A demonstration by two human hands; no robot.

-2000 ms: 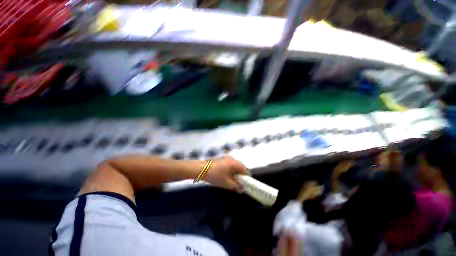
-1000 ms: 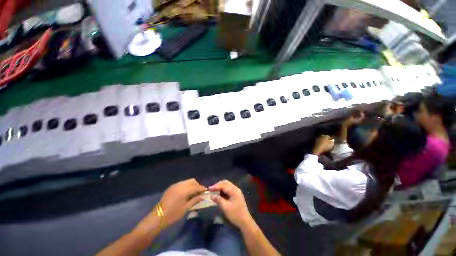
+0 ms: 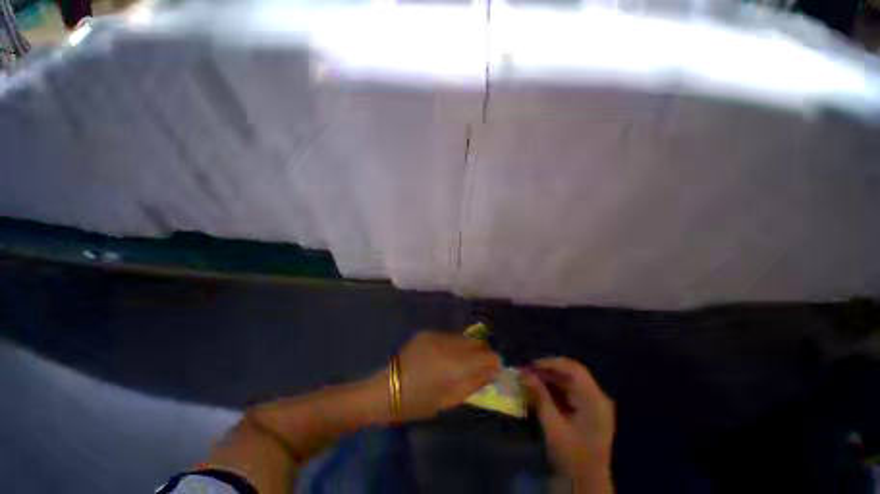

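A small pale yellow piece (image 3: 500, 394), perhaps a label sheet, is between my two hands at the lower middle of the view. My left hand (image 3: 446, 371), with a gold bracelet at the wrist, is closed on its left side. My right hand (image 3: 571, 400) pinches its right edge with thumb and fingertips. A small yellow end also shows above my left hand. The picture is blurred, so print on the piece cannot be read.
A tall stack of white boxes (image 3: 618, 193) spans the view in front of me, with a dark vertical gap near its middle. A green bench edge (image 3: 232, 254) shows at the left below it. The area under the bench is dark.
The view has moved close to the box stack and its side now fills the front. The seated people are out of view. My hands still hold the small piece and appear further right.
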